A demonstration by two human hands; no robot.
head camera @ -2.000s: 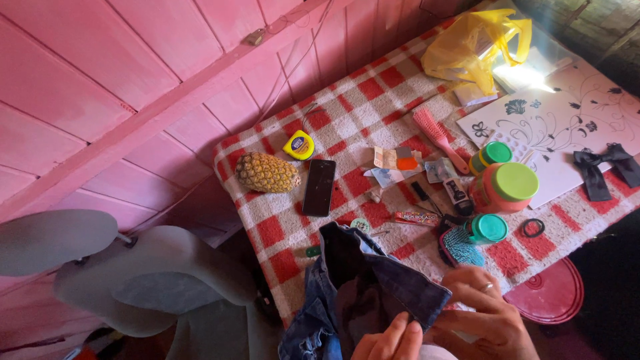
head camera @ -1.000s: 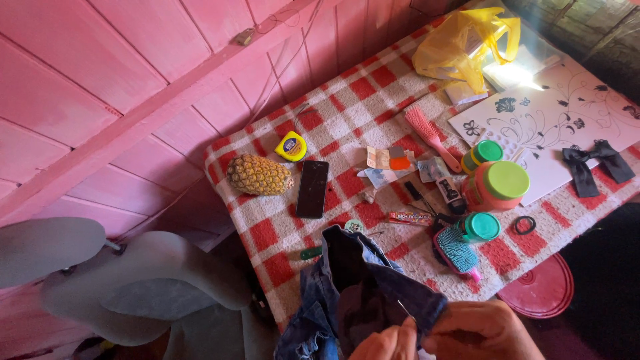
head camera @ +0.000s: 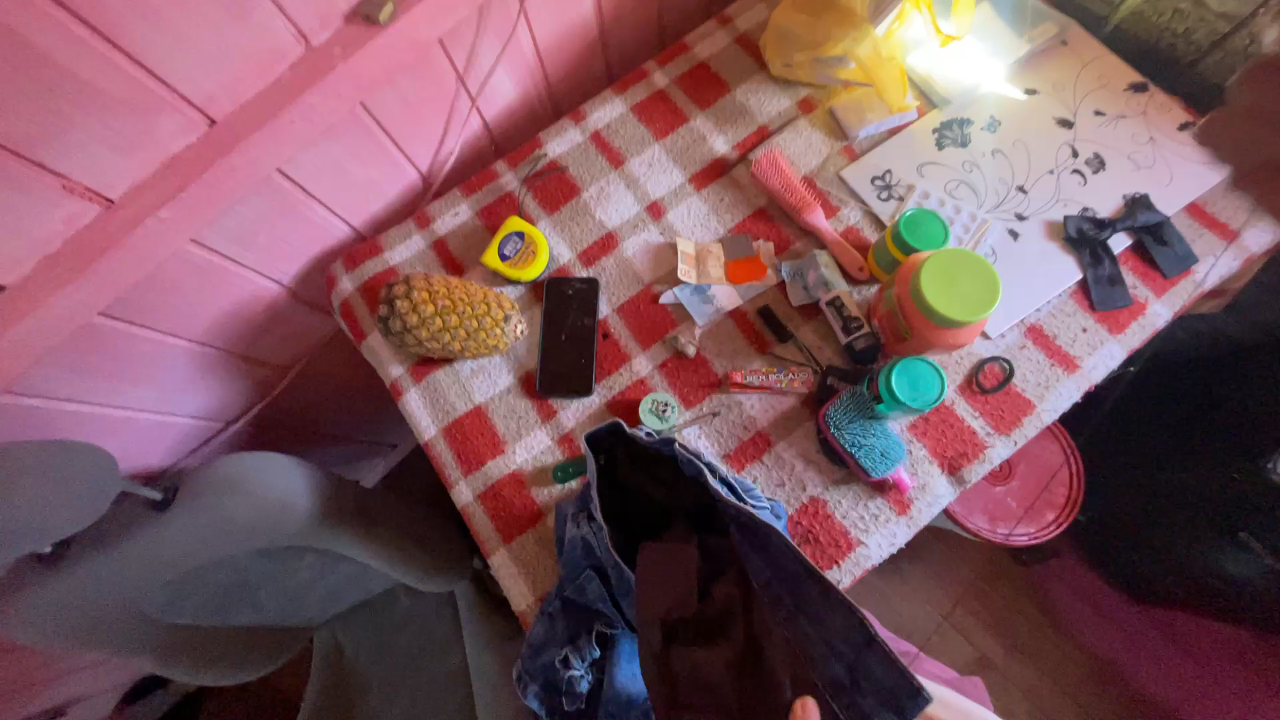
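A blue denim garment (head camera: 585, 610) with a frayed patch hangs at the table's near edge, its dark inside facing up. Only a fingertip of my left hand (head camera: 805, 708) shows at the bottom edge, against the dark cloth; the rest is hidden or out of frame. At the upper right edge a blurred part of what looks like my right hand (head camera: 1240, 135) is raised, away from the garment; its fingers cannot be made out. Just beyond the garment lie a green-capped item (head camera: 570, 470) and a small round pale green tin (head camera: 658, 411).
On the checked tablecloth (head camera: 665, 115) are a pineapple (head camera: 450, 317), phone (head camera: 568, 338), yellow tape measure (head camera: 517, 250), pink hairbrush (head camera: 800, 200), teal-bristled brush (head camera: 862, 435), lidded jars (head camera: 935, 300) and black bow (head camera: 1130, 245). A grey chair (head camera: 250, 520) stands left.
Both hands were together at the denim garment's edge. The right hand has left it, apparently up to the right; the left has sunk mostly out of view. The garment's dark inside shows wider.
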